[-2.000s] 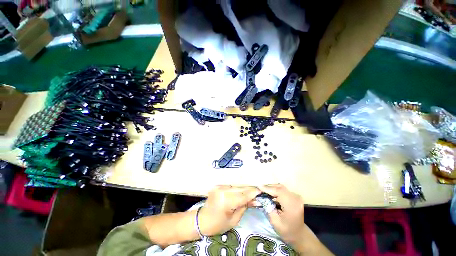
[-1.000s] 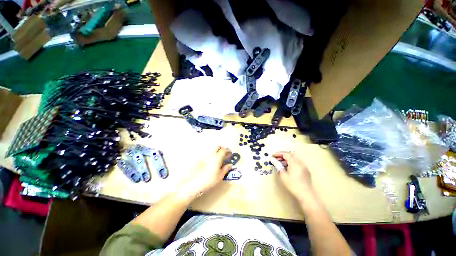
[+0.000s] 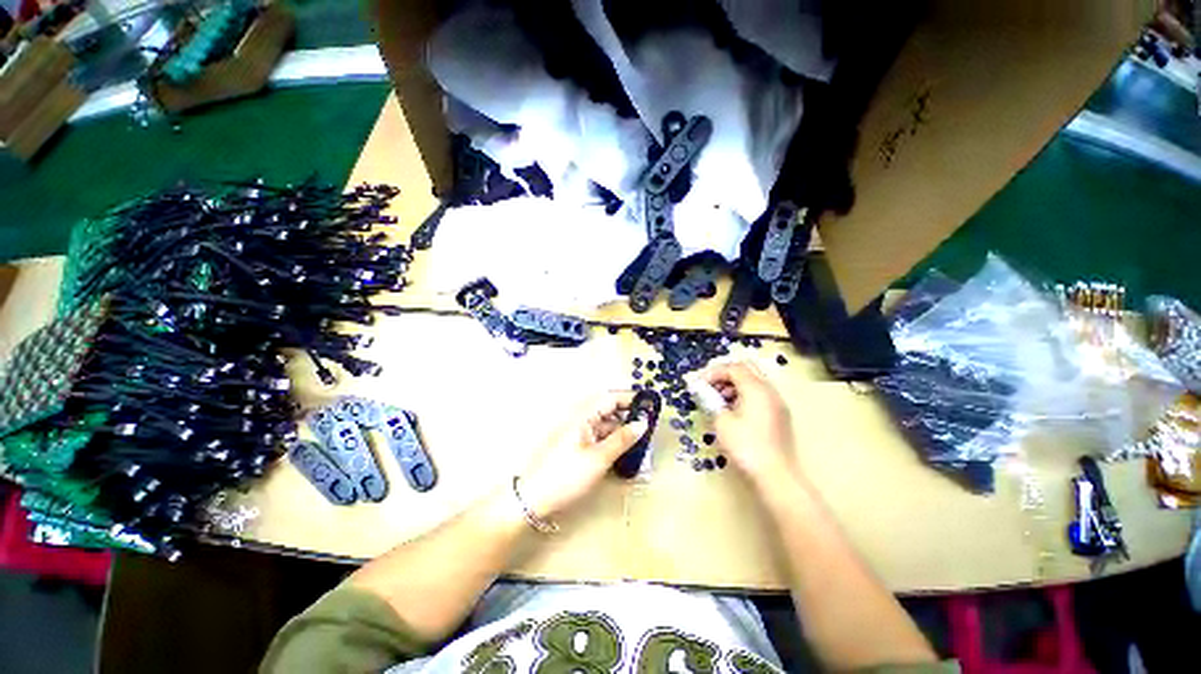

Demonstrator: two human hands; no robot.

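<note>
My left hand (image 3: 599, 441) holds a dark elongated plastic housing (image 3: 639, 437), tilted upright, over the middle of the tan tabletop. My right hand (image 3: 740, 411) is at the pile of tiny black pieces (image 3: 678, 353), with a white covering (image 3: 706, 392) at its fingertips; whether it pinches a piece is too small to tell. Several grey-faced housings (image 3: 356, 450) lie side by side at the left. Another housing (image 3: 551, 325) lies behind my left hand, near the white sheet.
A large open carton (image 3: 961, 145) with white packing sheets (image 3: 527, 250) stands at the back. A heap of black leads (image 3: 237, 303) on green boards is at left. A clear plastic bag (image 3: 988, 356) and a small dark-blue tool (image 3: 1091, 511) are at right.
Both hands moved from near my body to the tabletop middle. My left hand took up a dark housing there. My right hand moved up to the small pieces. The view shifted slightly.
</note>
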